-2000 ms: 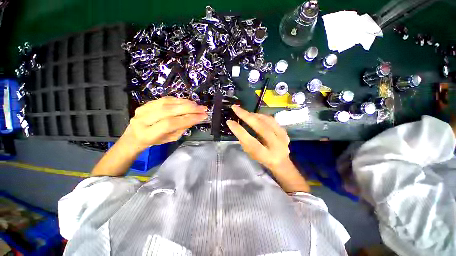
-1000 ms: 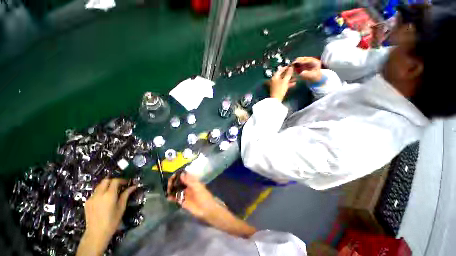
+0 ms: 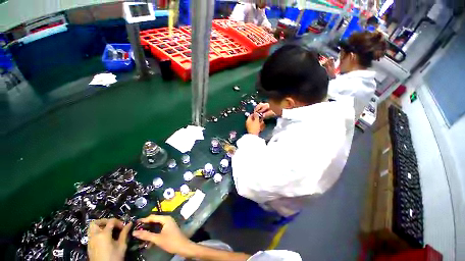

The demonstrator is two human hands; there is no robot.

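My left hand (image 3: 108,238) and my right hand (image 3: 159,232) meet at the bottom left. Their fingertips hold a small dark item (image 3: 133,227) between them, partly hidden by the fingers; it looks like a dark strap piece with a shiny part. A large tangled heap of black straps with silver fittings (image 3: 76,204) lies beyond and left of my hands. Small round silver-topped parts (image 3: 169,193) stand right of the heap. A yellow piece (image 3: 176,202) lies under some of them, with a thin black stick (image 3: 158,206) beside it.
A clear cone-shaped bottle (image 3: 151,155) stands beyond the round parts, near white sheets (image 3: 185,138) and a metal post (image 3: 200,61). A person in a white smock (image 3: 306,153) sits close on the right. Red crates (image 3: 204,46) and a blue bin (image 3: 117,57) are across the bench.
The view has swung up and right, bringing in the red crates and more of the line. My hands have come together around the small dark item.
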